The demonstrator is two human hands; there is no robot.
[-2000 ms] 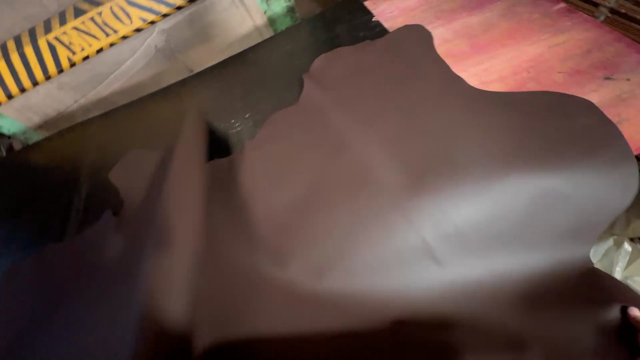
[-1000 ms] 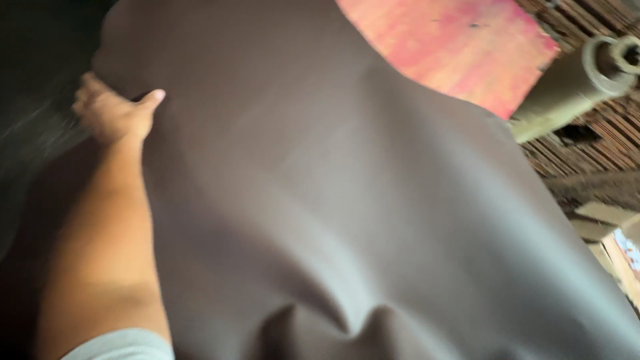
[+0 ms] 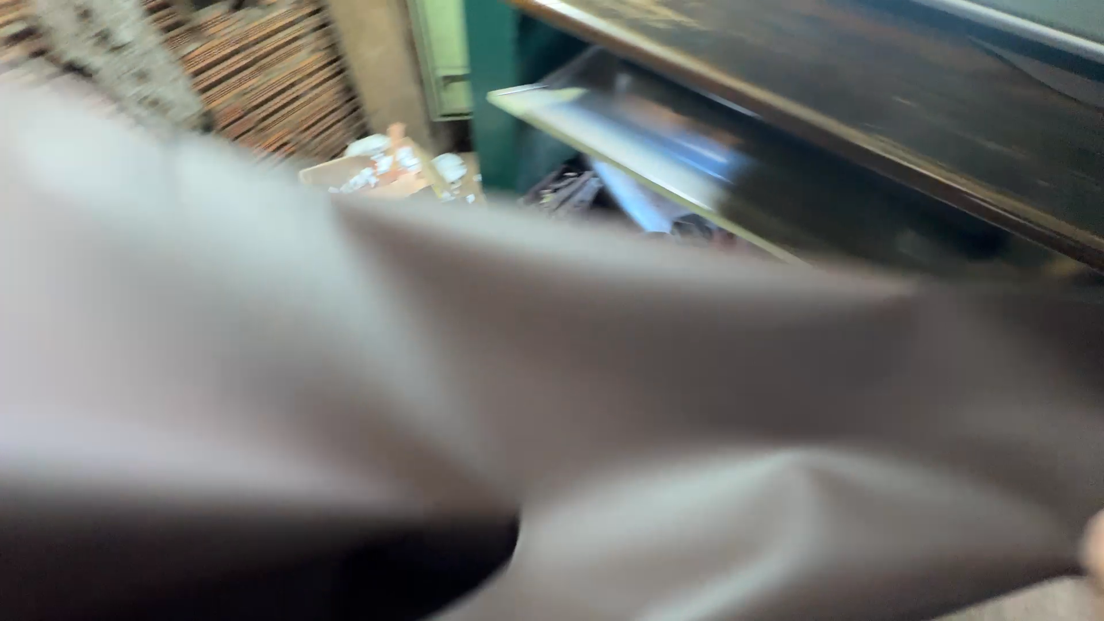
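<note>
A large sheet of dark brown leather [image 3: 655,371], blurred by motion, spreads across the lower part of the view in broad, shiny folds. At the right edge, a small blurred part of my right hand [image 3: 1094,548] shows at the leather's lower edge. The sheet draws up towards its fingers, which hold it; most of that hand is cut off by the frame. My left hand is not in view. A dark hollow lies beneath a raised fold at the lower left.
Behind the leather stands a dark-topped workbench [image 3: 828,138] with a glossy sheet [image 3: 638,147] below its top. A green post [image 3: 493,103], an open box with scraps [image 3: 379,168] and a stack of thin brown boards [image 3: 267,78] stand to the left.
The view has swung far to the right, to the workbench. My left hand, spread on the leather one second ago, is out of view. The leather is now lifted in folds.
</note>
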